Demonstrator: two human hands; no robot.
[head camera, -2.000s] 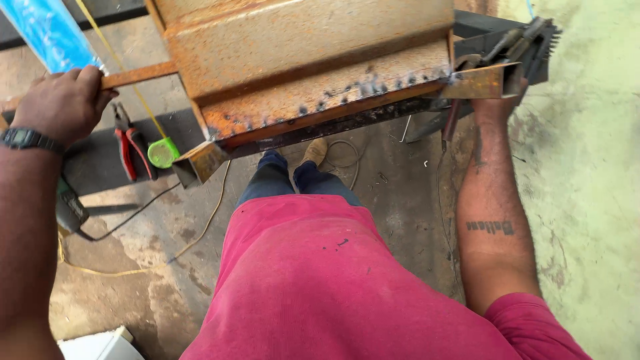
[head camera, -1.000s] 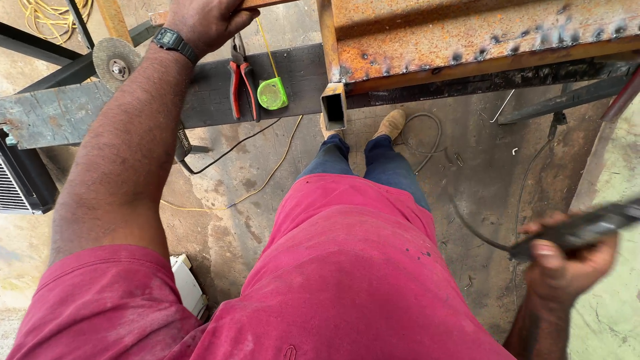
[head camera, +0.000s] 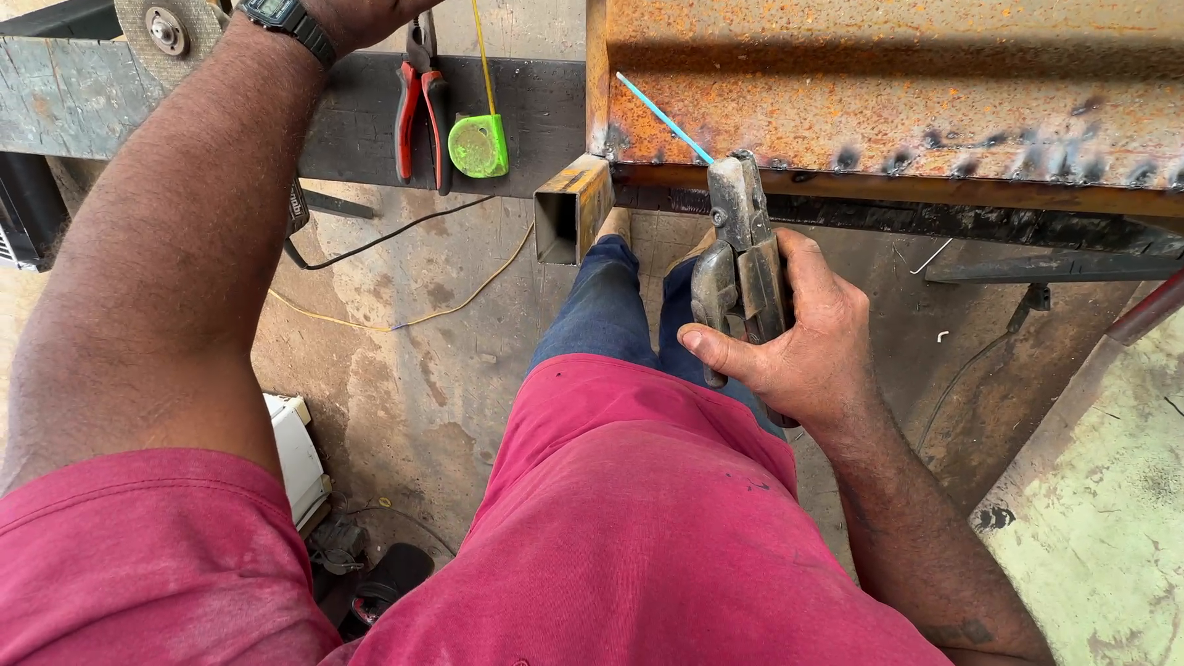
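My right hand grips a worn welding electrode holder at the centre right. A thin blue-coated welding electrode is clamped in its jaws and slants up to the left over a rusty steel sheet panel. Dark weld spots line the panel's lower edge. The open end of a square steel tube juts out at the panel's left corner. My left hand is at the top edge, partly cut off, above red-handled pliers; its fingertips and whatever they touch are out of sight.
A green tape measure with its yellow blade drawn out lies on a dark steel beam beside the pliers. A grinder disc is at the upper left. Cables cross the floor below. A white box stands at the lower left.
The right hand was at the rusty frame's right end, then at the far right with the holder. Now it is nearer the middle, below the panel. The view has shifted strongly.
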